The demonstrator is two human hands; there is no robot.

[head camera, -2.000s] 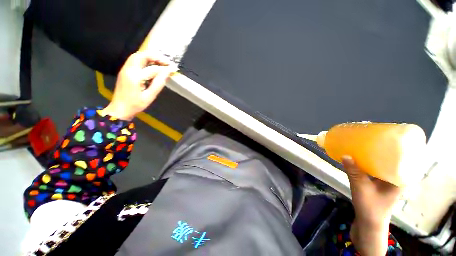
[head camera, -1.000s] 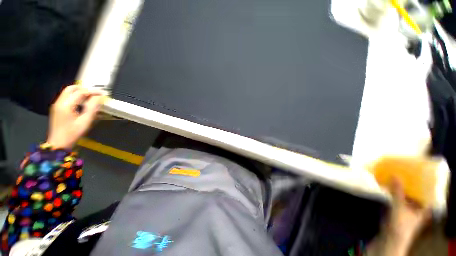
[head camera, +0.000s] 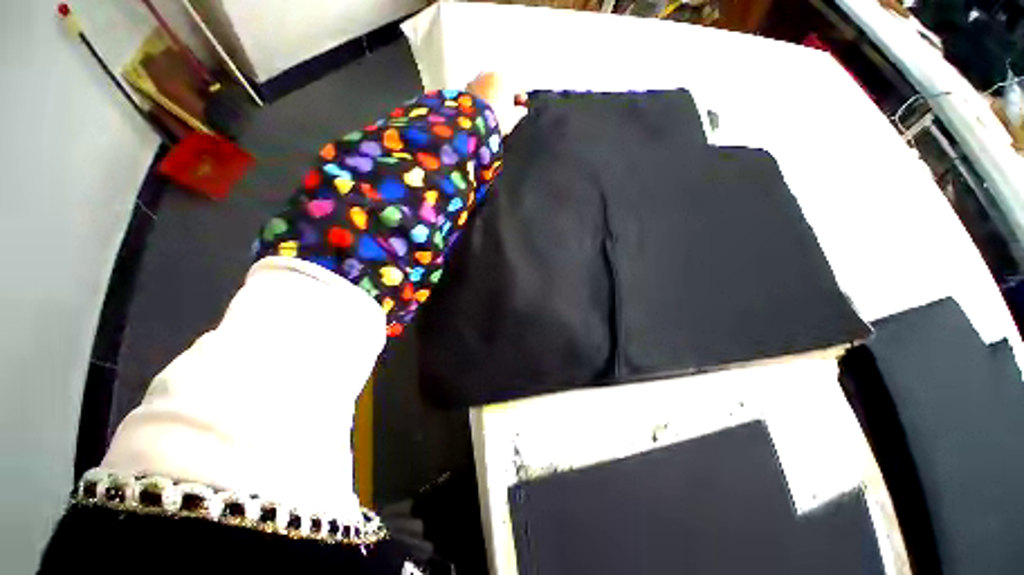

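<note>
A notched black panel (head camera: 663, 505) lies on the pale, stained work board (head camera: 685, 404), cut off by the bottom edge. Beyond it lies black cut fabric (head camera: 719, 247), with a fold down its middle and its near edge overhanging on the left. My left hand (head camera: 485, 87) is small at the fabric's far left corner, mostly hidden by its heart-patterned sleeve. A fingertip seems to show at the fabric edge; its grip cannot be seen. My right hand and the glue bottle are out of the picture.
A stack of black panels (head camera: 954, 416) lies at the right. The white table (head camera: 876, 213) curves behind the fabric. A red dustpan (head camera: 206, 164) and long handles stand on the grey floor at the left. Another cluttered table edge shows at the upper right.
The view has swung left and beyond the board. My left hand has moved from the board's corner to the fabric's far corner. My right hand and the bottle have left the picture.
</note>
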